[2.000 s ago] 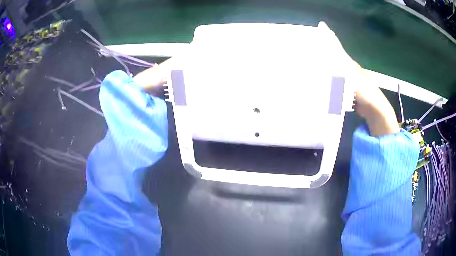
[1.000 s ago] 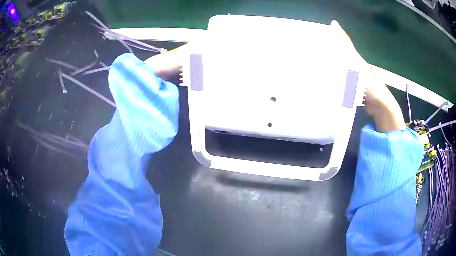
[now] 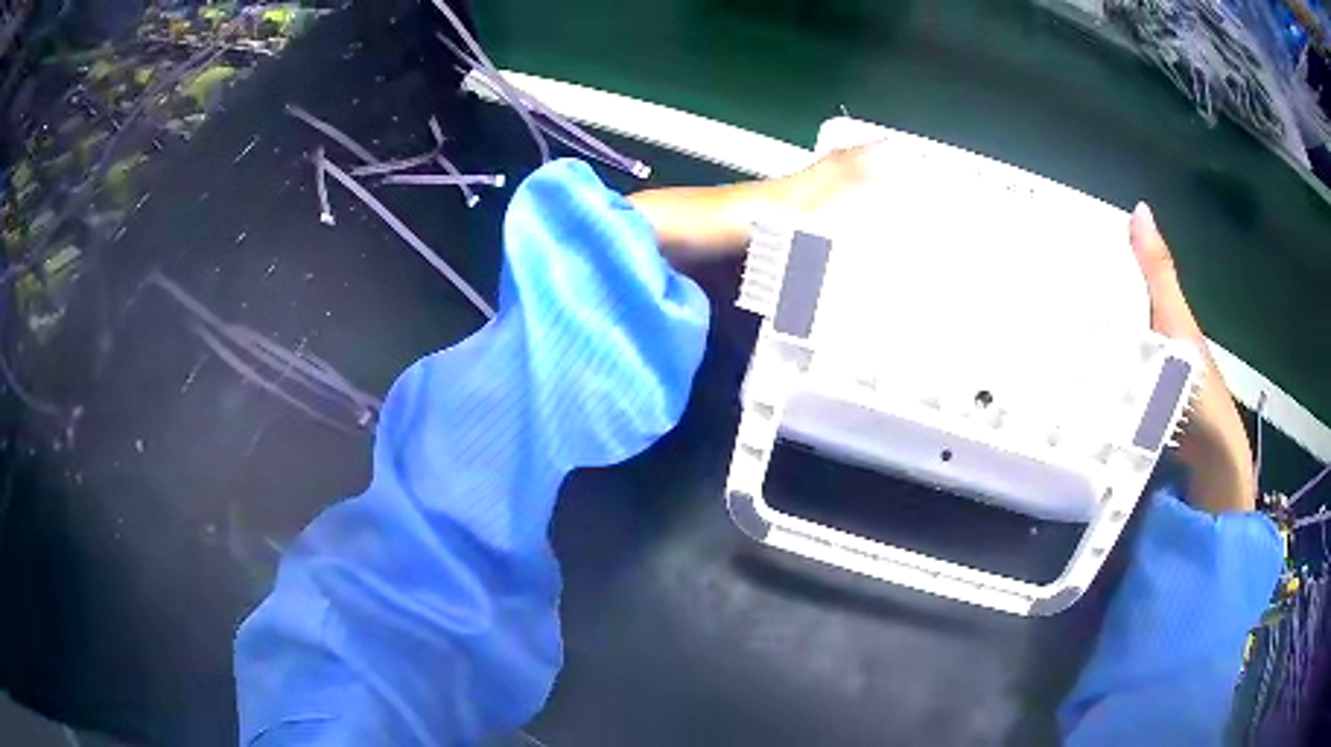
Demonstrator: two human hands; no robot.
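The white housing [image 3: 978, 277] shows its underside, with the U-shaped white stand [image 3: 890, 566] towards me. It is tilted clockwise in the picture, over the dark mat. My left hand [image 3: 774, 202] holds its left side near the far corner; the fingertips lie over the edge or are lost in glare. My right hand [image 3: 1190, 350] holds its right side, one finger up along the far right edge, the palm partly behind the housing. Bright glare hides detail on the shell.
A green conveyor [image 3: 701, 73] with a white edge rail [image 3: 642, 120] runs behind. Loose leads [image 3: 394, 219] lie on the dark mat [image 3: 657, 642] at left. Boards [image 3: 190, 73] are at the far left, and purple leads [image 3: 1292, 657] at right. Bundled clear material [image 3: 1197, 59] shows top right.
The view has shifted, so the housing appears further right and lower, and turned clockwise. More boards and leads show at left. Both hands still hold the housing.
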